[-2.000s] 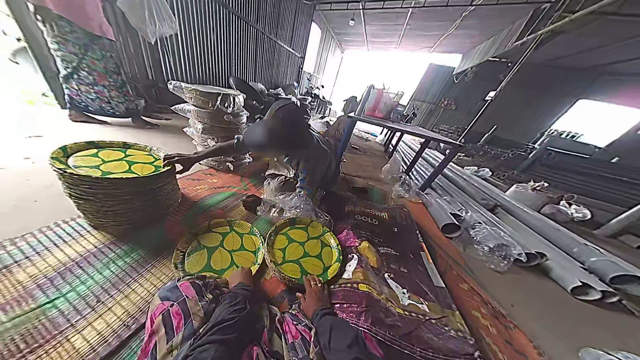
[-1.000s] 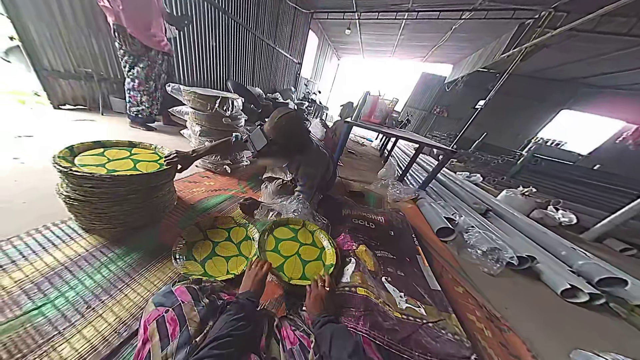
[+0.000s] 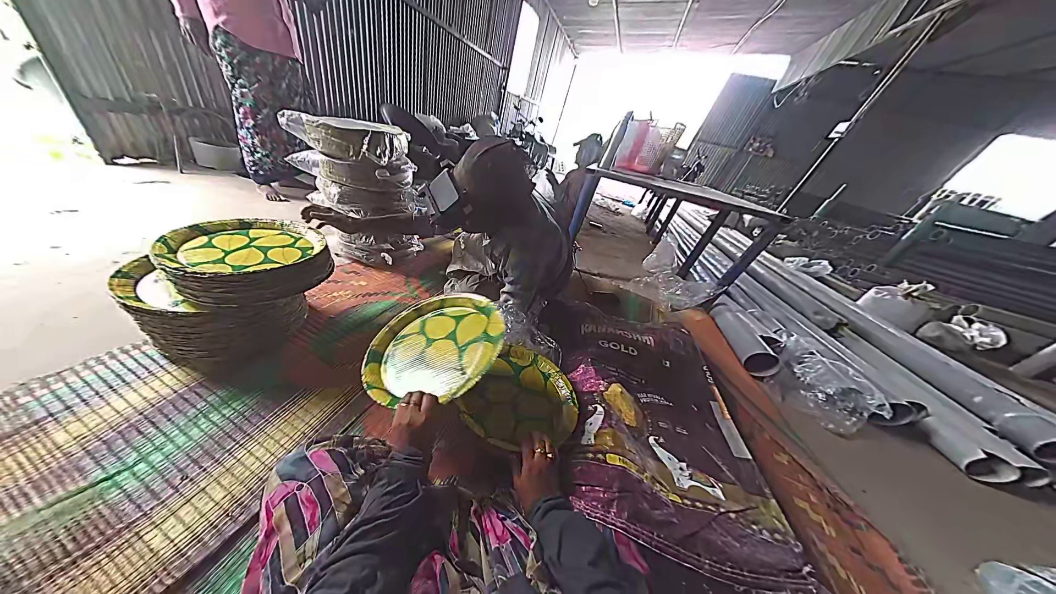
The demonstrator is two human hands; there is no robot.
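Observation:
My left hand (image 3: 411, 422) grips the near rim of a round yellow-and-green plate (image 3: 436, 348), which is tilted and catches the light. My right hand (image 3: 536, 472), with rings on it, holds the near rim of a second patterned plate (image 3: 518, 400), lower and to the right, partly overlapped by the first. On the woven mat at the left stands a tall stack of like plates (image 3: 219, 330). Its upper part (image 3: 241, 252) sits shifted to the right over the rest. A co-worker's hand (image 3: 330, 219) is raised just above and behind the stack.
The co-worker (image 3: 520, 223) sits low in front of me. Plastic-wrapped bundles (image 3: 363, 181) are piled behind the stack. A printed sack (image 3: 660, 412) lies at my right, with grey pipes (image 3: 932, 404) beyond it. A table (image 3: 693, 194) and a standing person (image 3: 256, 82) are farther back.
My left hand has lifted a plate and tilted it up and left. The two plates lay side by side before. The upper part of the left stack now sits offset, and the co-worker's hand is off it.

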